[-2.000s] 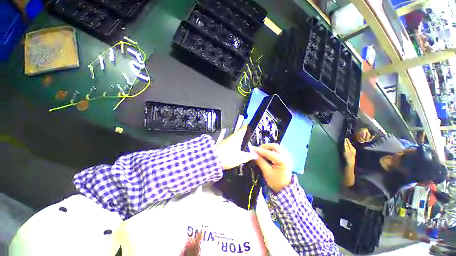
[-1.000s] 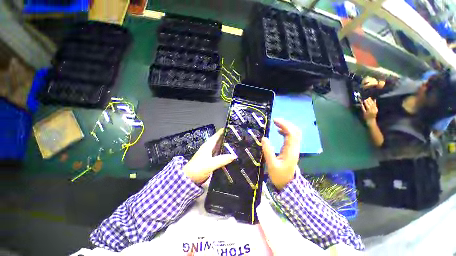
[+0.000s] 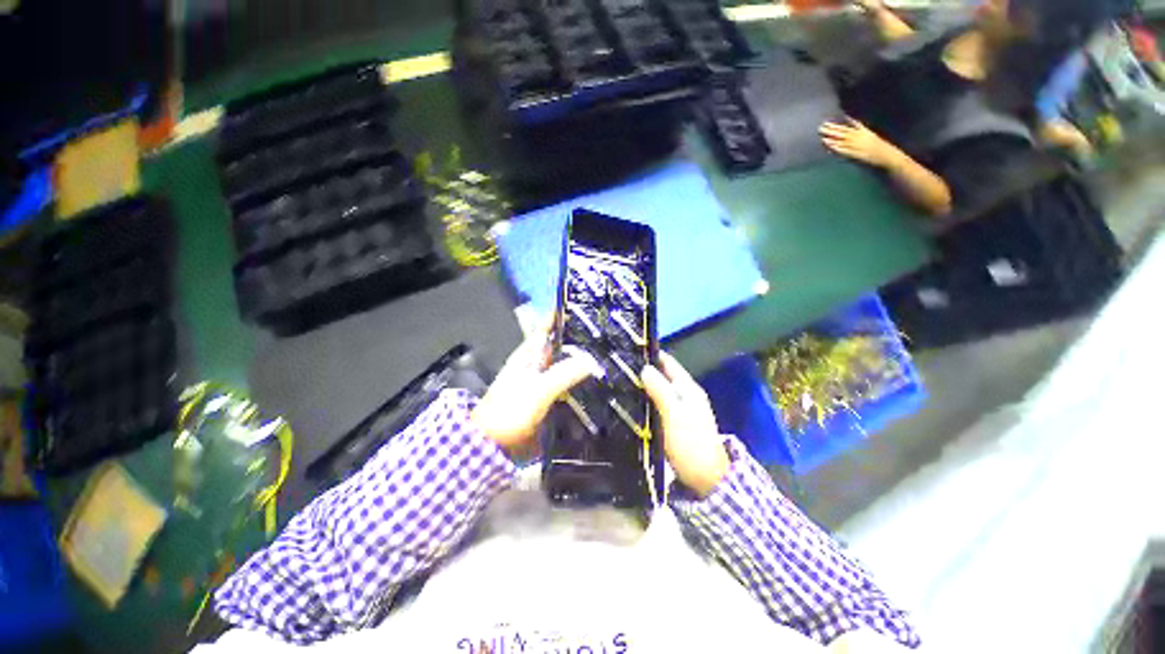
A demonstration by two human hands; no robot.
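A long black housing [image 3: 601,447] is held upright-lengthwise in front of my body, its open side facing me. Several white sleeved pieces lie slanted inside it, and a yellow wire runs down its right side and out at the lower end. My left hand [image 3: 521,394] grips its left edge, with the thumb over the inside. My right hand [image 3: 685,419] holds its right edge. The fingers behind the housing are hidden. Another black housing [image 3: 390,415] lies on the dark mat [image 3: 335,362], partly hidden by my left sleeve.
The blue sheet [image 3: 690,256] lies behind the housing. Black housings [image 3: 326,211] stand at the back left, a taller stack [image 3: 588,77] behind. A wire harness [image 3: 284,466] and tan tray [image 3: 113,530] are at left. A blue wire bin [image 3: 818,441] is at right. A person [image 3: 882,147] works at upper right.
My view has turned, so the bench things sit further left and the wire bin shows more fully. My right hand has closed from spread fingers onto the housing's right edge.
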